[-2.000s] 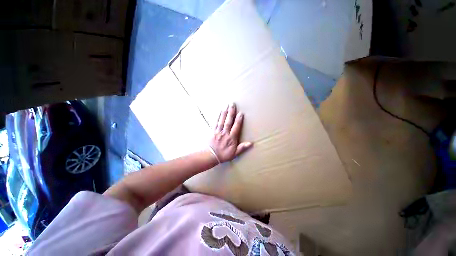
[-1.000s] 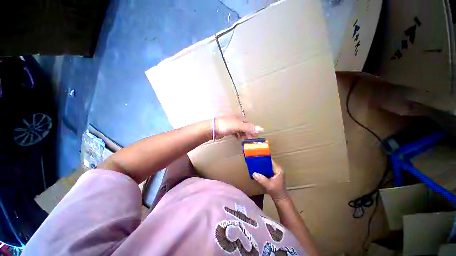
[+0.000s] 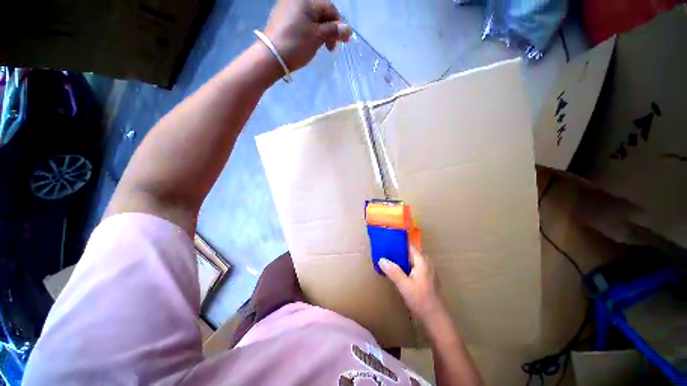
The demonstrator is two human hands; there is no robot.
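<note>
A large brown carton point(image 3: 467, 173) stands against my body, its top flaps meeting at a seam. My right hand point(image 3: 413, 280) holds the blue and orange tape dispenser point(image 3: 389, 237) on the top, over the seam. My left hand point(image 3: 309, 32) is raised beyond the carton's far edge, its fingers closed on the end of the clear packing tape point(image 3: 357, 79). The tape stretches from those fingers to the dispenser, above the seam.
Cartons with black markings point(image 3: 636, 136) stand at the right. A blue metal frame point(image 3: 629, 305) and a black cable point(image 3: 561, 245) are at the lower right. A clear plastic bundle point(image 3: 520, 22) lies at the top. A dark car point(image 3: 56, 162) is at the left.
My left hand has moved from beside the dispenser to beyond the carton's far edge, drawing out tape. My right hand still holds the dispenser near the same place.
</note>
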